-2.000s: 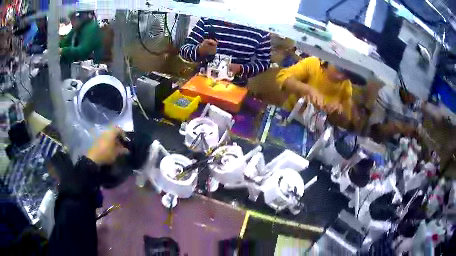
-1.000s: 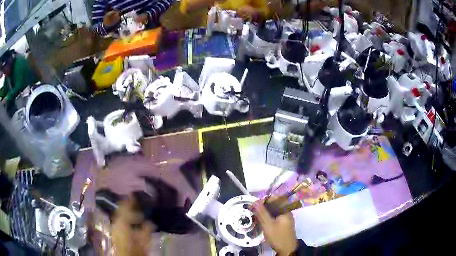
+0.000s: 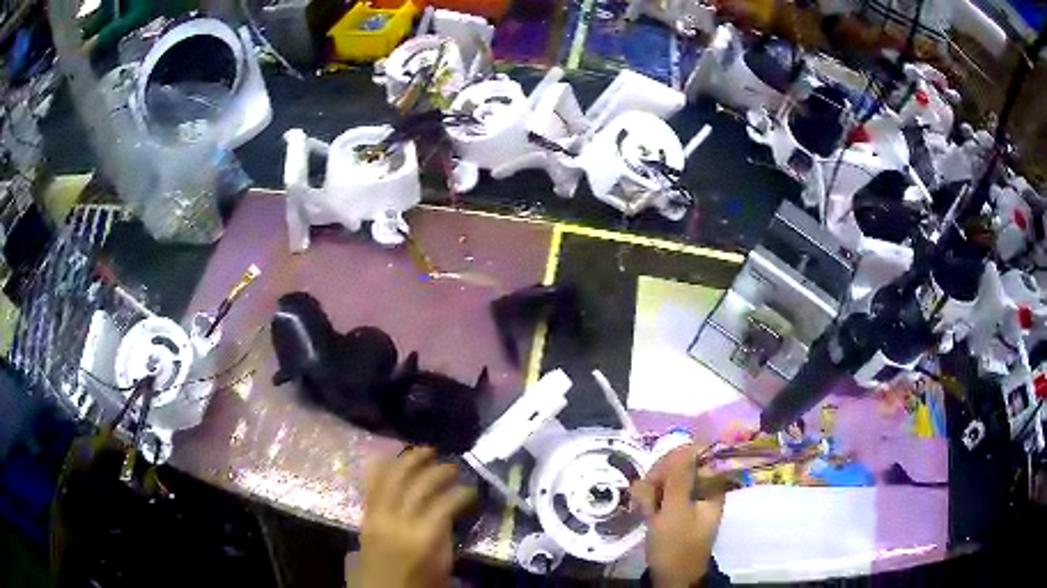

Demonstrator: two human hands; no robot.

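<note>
A round white housing [image 3: 591, 496] with an attached flat white arm lies at the front edge of the bench, its open ring face up. My right hand [image 3: 680, 517] grips its right rim, beside a bundle of lead wires [image 3: 735, 455]. My left hand [image 3: 411, 517] is left of the housing, slightly blurred, its fingers apart and with nothing seen in it. Several glossy black covers [image 3: 367, 365] lie in a cluster on the pinkish mat [image 3: 459, 250], just beyond my left hand. Another black piece [image 3: 530, 316] lies by the yellow tape.
More wired white housings [image 3: 371, 184] stand beyond the mat; one [image 3: 154, 361] is at the left. A screw feeder [image 3: 772, 316] and black electric driver [image 3: 821, 373] are at right, near piled units [image 3: 907, 155]. A bagged white ring [image 3: 193, 80] and yellow bin [image 3: 373, 31] are at the back.
The view has swung and shifted. The blurred black items by my left hand now show as covers lying on the mat, with my left hand nearer the housing. My right hand stays at the housing's right rim.
</note>
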